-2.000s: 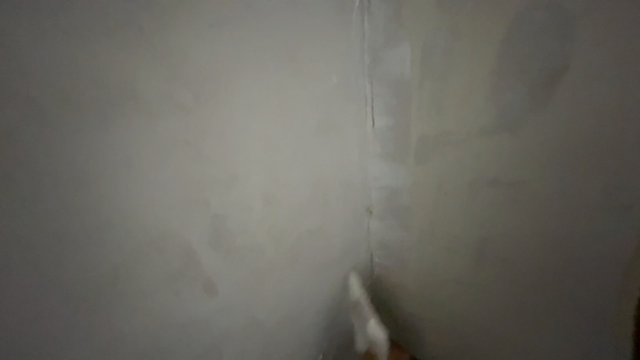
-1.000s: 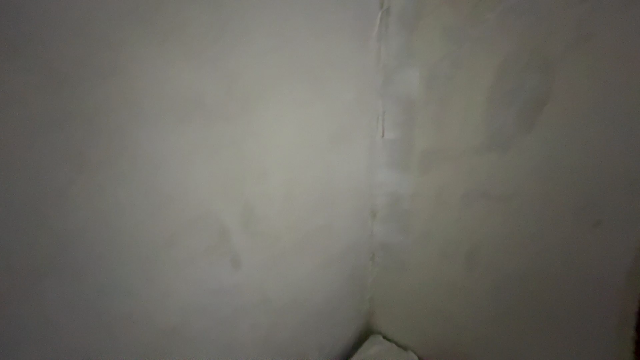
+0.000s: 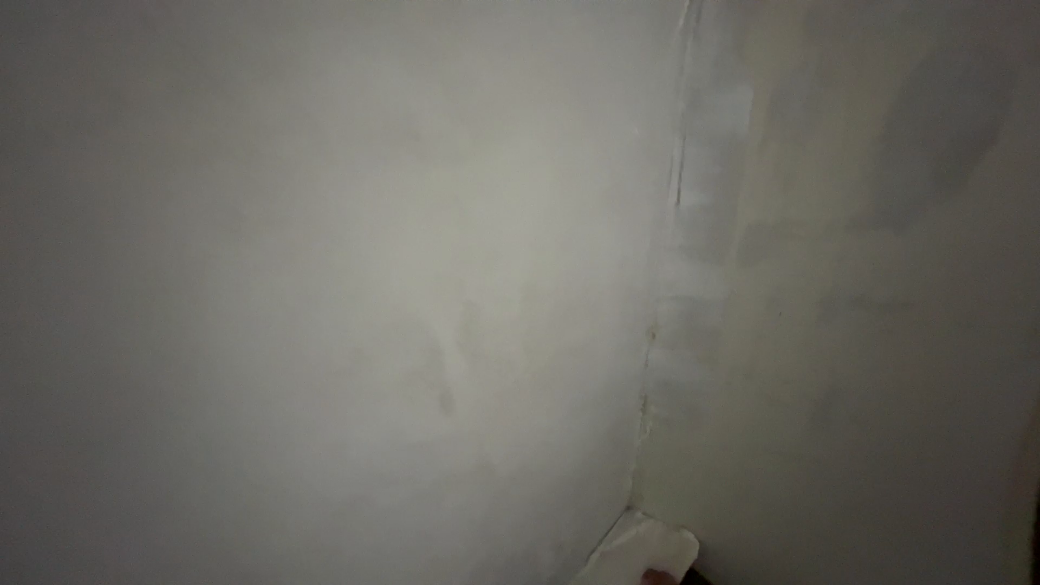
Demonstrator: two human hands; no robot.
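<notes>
At the bottom edge, right of centre, a pale flat tool with a rounded corner sits in the inside corner between two walls, its tip at the corner line. Its exact kind cannot be told. A fingertip of what looks like my right hand lies against its face; the rest of that hand is out of frame. Above the tool runs the wall corner joint, with a thin crack and rough edges in places. A lighter, patchy strip of filler or paint borders the joint on its right. My left hand is out of view.
The broad, smooth grey-white wall spans the left side. On the right, the greenish-grey wall carries a darker patch near the top. The light is dim, and a dark edge shows at the lower far right.
The pale tool, seen narrow and higher along the corner two seconds ago, was lower at the bottom edge one second ago. Now more of its broad face and a fingertip show.
</notes>
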